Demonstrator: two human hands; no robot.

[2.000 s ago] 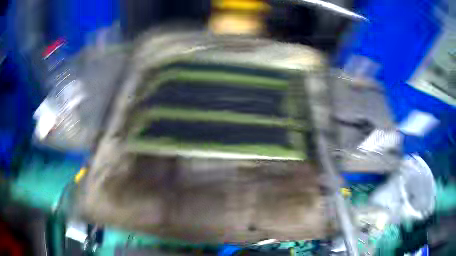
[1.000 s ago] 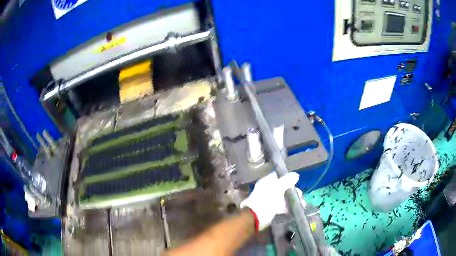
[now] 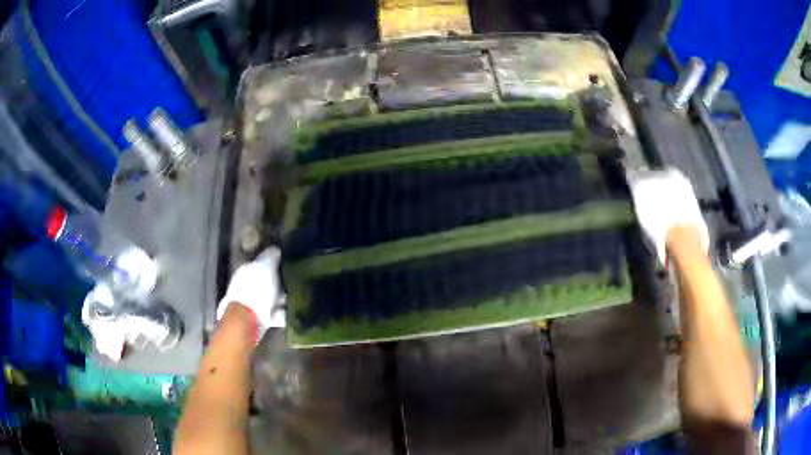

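The green ribbed mould plate [image 3: 462, 230] with black rubber rows [image 3: 453, 195] lies over the heavy brown-grey slab [image 3: 311, 391] in front of me. It sits slightly turned, its left front corner nearer to me. My left hand [image 3: 252, 289], in a white glove with a red-edged cuff, is at the plate's left edge, fingers against it. My right hand [image 3: 667, 213], in a white glove, is at the plate's right edge. The fingertips of both hands are blurred and partly hidden. Whether the plate is raised off the slab cannot be told.
A long metal lever bar [image 3: 763, 355] stands at the right. Grey side plates with metal posts [image 3: 169, 138] flank the slab. White cloth-like items [image 3: 124, 307] lie on the left side plate. A yellow block [image 3: 425, 18] is behind the slab, in the dark press opening.
My right hand has left the metal bar and is at the plate's right edge. My left hand has come into view at its left edge. The view has turned back to the slab.
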